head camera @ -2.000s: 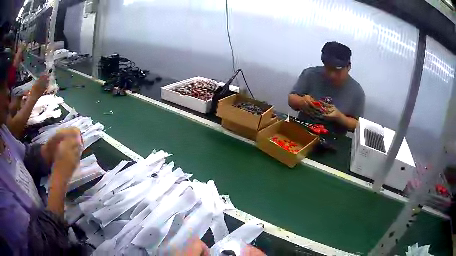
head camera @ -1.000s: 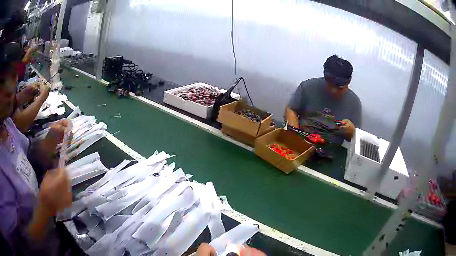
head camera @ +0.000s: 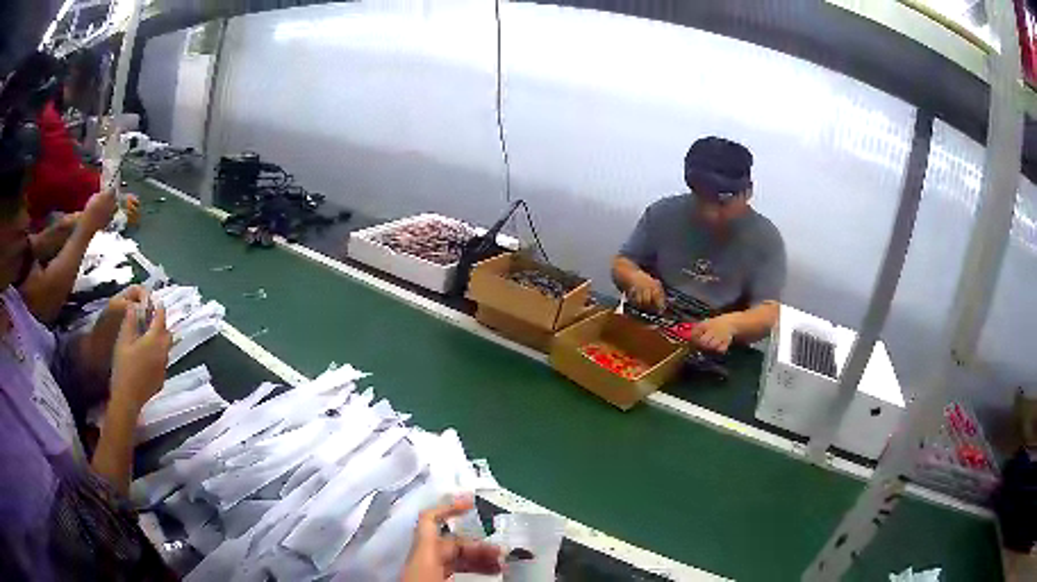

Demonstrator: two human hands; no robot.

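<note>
My left hand is at the bottom edge, partly cut off, with its fingers apart. One fingertip is close to the left edge of a white sleeved part with a dark mark; I cannot tell if they touch. The part's lower end is cut off by the picture. My right hand is not in view. A big overlapping heap of white sleeved parts lies to the left of my left hand.
A green conveyor belt runs beyond the heap. Across it are a white tray, open cartons, a white box and a seated person. People work at the left. A white post stands right.
The view has shifted a little. My right hand has left the picture. My left hand has risen and its fingers have spread. The person opposite has brought both hands together over the red part.
</note>
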